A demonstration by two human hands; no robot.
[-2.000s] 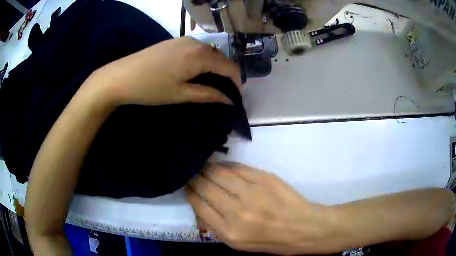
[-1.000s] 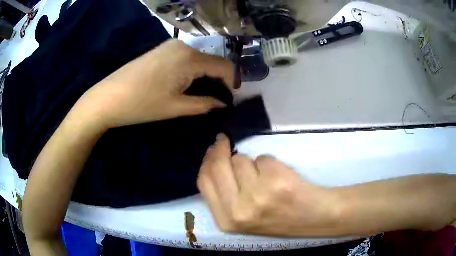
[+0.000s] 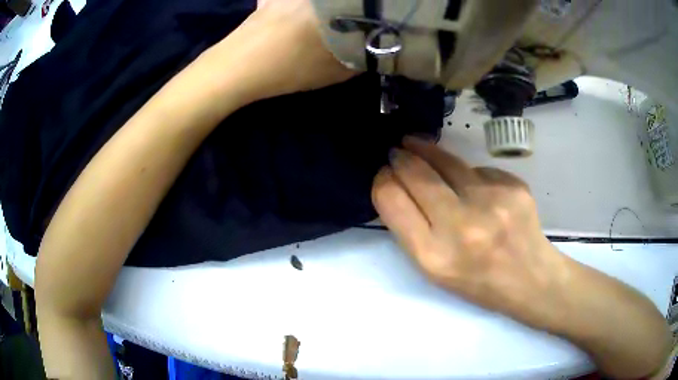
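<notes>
The black fabric garment piece (image 3: 297,163) lies left of the needle and reaches under the machine head (image 3: 476,37). Its dark edge is at the presser foot and needle area (image 3: 385,100); I cannot tell the band from the garment there. My right hand (image 3: 468,215) holds the fabric edge with its fingertips just in front of the needle area. My left hand (image 3: 305,44) lies over the fabric behind and left of the needle, its fingers hidden by the machine head.
The pale ribbed knob (image 3: 509,136) hangs right of the needle. Black thread snips (image 3: 557,93) lie behind it, partly hidden. A loose thread (image 3: 614,223) is on the machine bed (image 3: 587,178). The white table (image 3: 223,312) has a brown chip; a blue bin (image 3: 197,369) shows below its edge.
The fabric and dark strip have moved back and right to the needle area. My right hand has followed with them. My left hand has moved back, behind the machine head. The view has shifted.
</notes>
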